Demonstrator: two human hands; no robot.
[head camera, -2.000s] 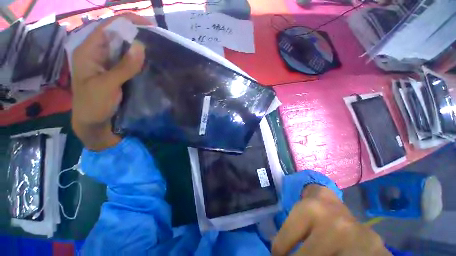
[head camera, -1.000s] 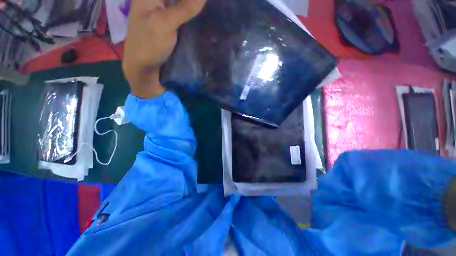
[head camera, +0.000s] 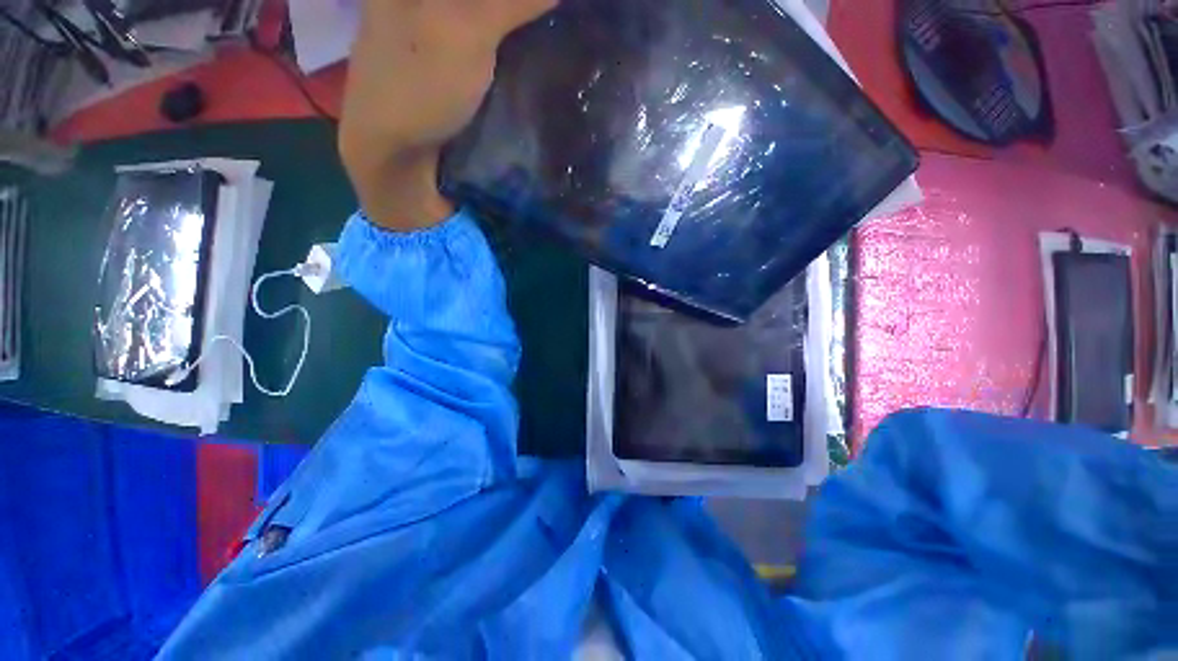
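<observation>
My left hand (head camera: 420, 97), bare and cut off by the top edge, holds a film-wrapped tablet (head camera: 646, 142) by its left side, raised and tilted. Its glossy dark face shows strong glare and a narrow white barcode label (head camera: 695, 181). A strip of white sleeve (head camera: 898, 196) sticks out behind its right corner. Below, another dark tablet (head camera: 704, 375) lies on a white sleeve (head camera: 601, 426) on the green mat (head camera: 549, 349), partly covered by the held one. It has a small white label (head camera: 779, 396). My right hand is out of the picture; only its blue sleeve shows.
A film-wrapped tablet (head camera: 155, 278) lies on white sleeves at left, beside a white charger (head camera: 319, 267) with cord. A round dark object (head camera: 975, 71) is at upper right. A dark tablet (head camera: 1093, 336) lies far right. Black cords (head camera: 78, 32) are at upper left; blue bins (head camera: 97, 517) below.
The held tablet has moved up and to the right in the view with my left hand still on it. My right hand has left the picture. The whole view has shifted.
</observation>
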